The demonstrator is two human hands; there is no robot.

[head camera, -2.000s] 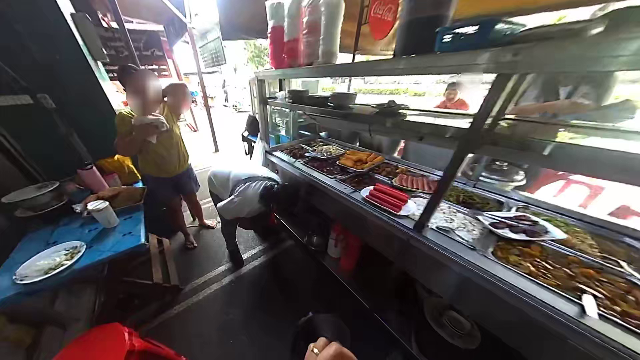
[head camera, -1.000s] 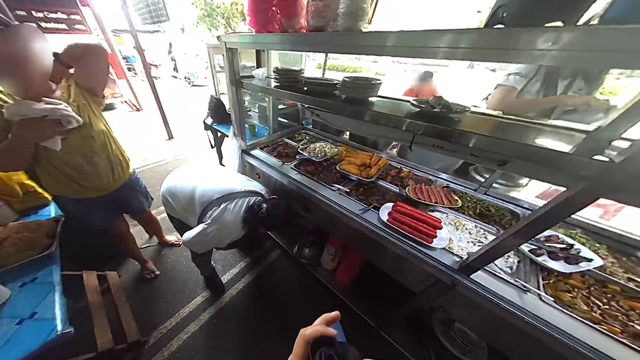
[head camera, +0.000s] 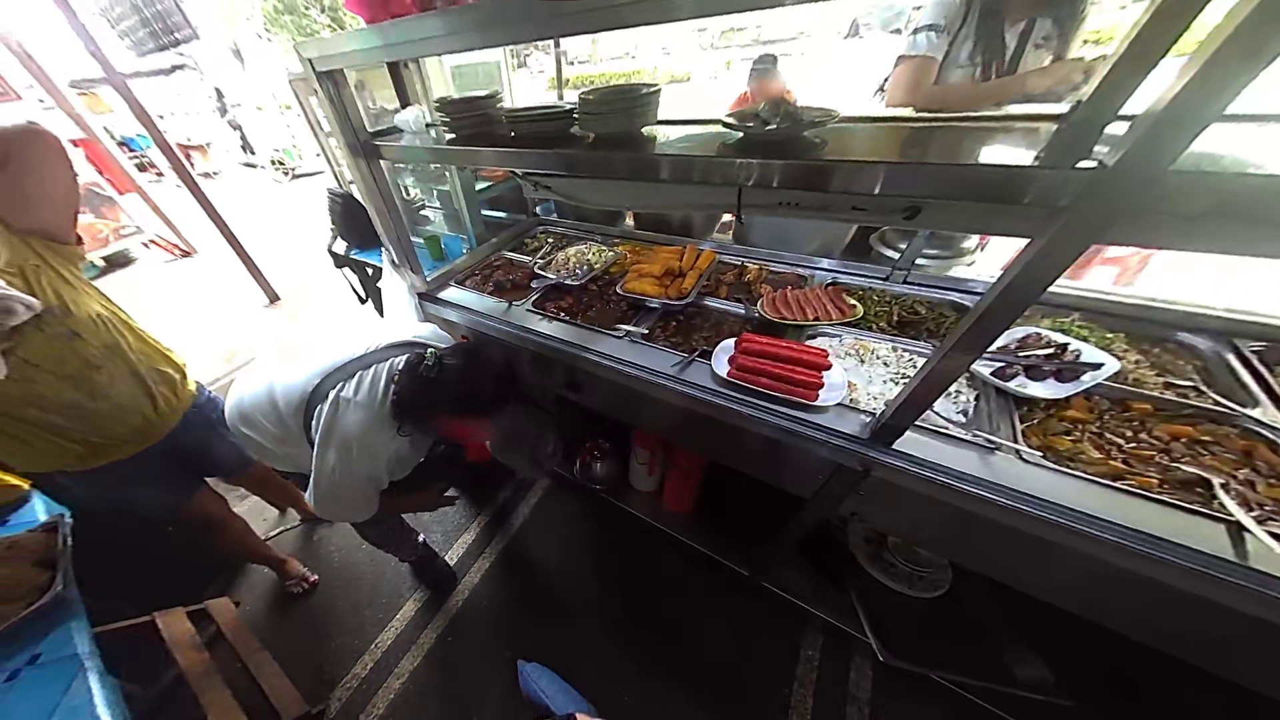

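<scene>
Neither my left hand nor my right hand plainly shows. A blue object point(head camera: 550, 688) pokes up at the bottom edge, with a tiny sliver of what may be skin beside it, too small to identify. Ahead, a metal-framed food counter point(head camera: 640, 392) holds trays of cooked dishes. Red sausages point(head camera: 780, 366) lie on a white plate near its front edge. Behind them are sliced pink meat point(head camera: 810, 303) on a plate and a tray of yellow fried rolls point(head camera: 670, 270). Farther right, a white plate of dark meat point(head camera: 1045, 362) rests above a vegetable stew point(head camera: 1140, 440).
A person in white point(head camera: 350, 400) bends low by the counter's left end; another in a yellow shirt point(head camera: 90, 350) stands at left. A wooden slatted stool point(head camera: 205, 660) and a blue-covered table point(head camera: 85, 660) are at lower left. Stacked plates point(head camera: 618, 108) sit on the shelf.
A hand seen at the bottom one second ago, close to something blue and dark, has mostly left view. The view has moved closer to the counter. The person in white still bends down.
</scene>
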